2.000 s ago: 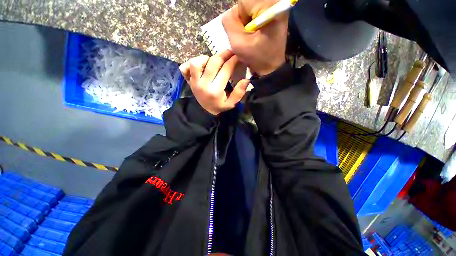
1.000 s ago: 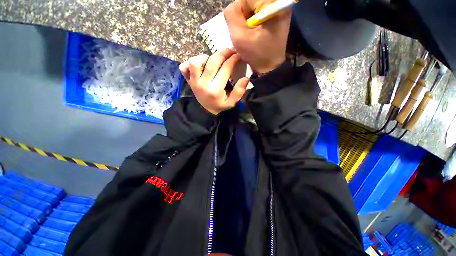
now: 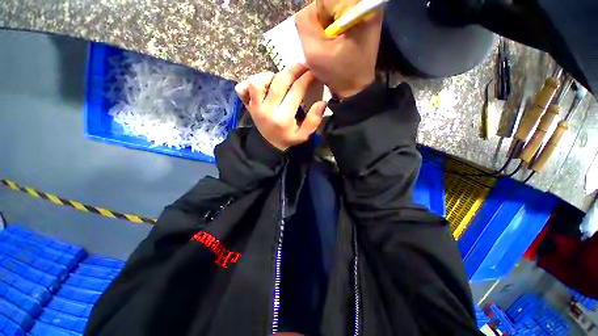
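A small white spiral notepad [image 3: 286, 43] lies at the top centre on the speckled benchtop [image 3: 197, 26], partly covered by my hands. My right hand [image 3: 341, 52] is closed round a yellow pen with a white end [image 3: 354, 18] and rests over the notepad's right part. The pen's tip is hidden by the hand. My left hand [image 3: 280, 108] is at the notepad's lower edge, fingers bent over it, touching my right hand. Both hands are bare. The page's writing cannot be made out.
A blue bin of white shreds [image 3: 164, 105] is at left, below the bench edge. A dark round base [image 3: 439, 46] stands right of my right hand. Wooden-handled tools [image 3: 539, 108] and a black tool [image 3: 503, 72] lie at right. Yellow [image 3: 467, 200] and blue crates [image 3: 508, 226] are below.
My right hand has moved slightly right and down with the pen and the pen's tilt has changed a little. My left hand has stayed in place.
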